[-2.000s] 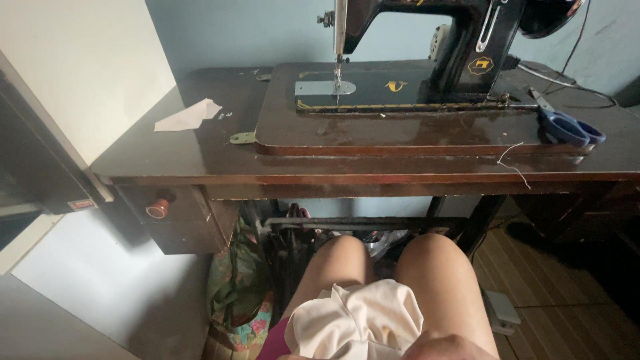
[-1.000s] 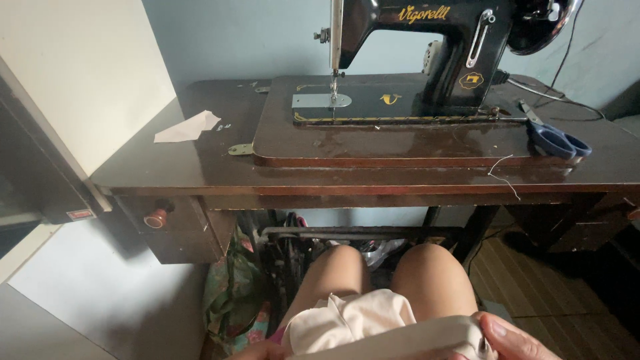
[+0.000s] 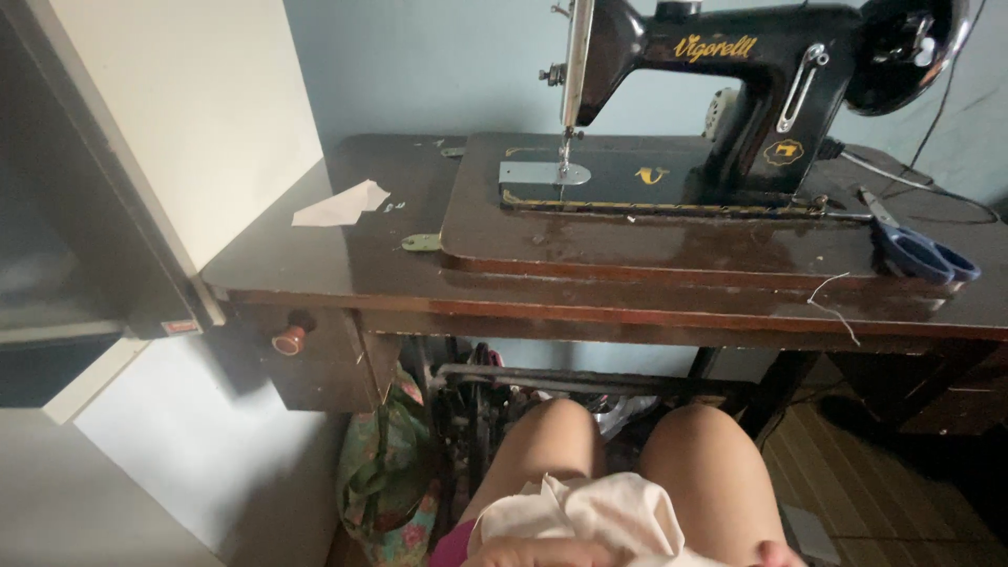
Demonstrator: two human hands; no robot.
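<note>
Cream fabric (image 3: 622, 508) lies bunched on the person's lap, running off the bottom edge of the view. My left hand (image 3: 543, 553) lies over the fabric with its fingers bent onto it; only part of the hand shows. At the lower right, the fingertips of my right hand (image 3: 776, 554) are beside the fabric, and the rest is cut off, so its hold cannot be told. Beyond the knees stands a black Vigorelli sewing machine (image 3: 756, 102), its needle above the metal needle plate (image 3: 543, 173). Blue-handled scissors (image 3: 917, 248) rest to its right.
The wooden sewing table (image 3: 354, 272) carries a pale scrap (image 3: 339, 206) at left and a loose thread (image 3: 833, 309) near the front edge. A drawer knob (image 3: 289, 339) juts out below. A floral bag (image 3: 386, 472) hangs under the table, and a white cabinet (image 3: 197, 118) stands at left.
One second ago both hands held a straight folded edge of the cream fabric up over the lap. Now that edge is lower, mostly out of view, and my left hand shows more.
</note>
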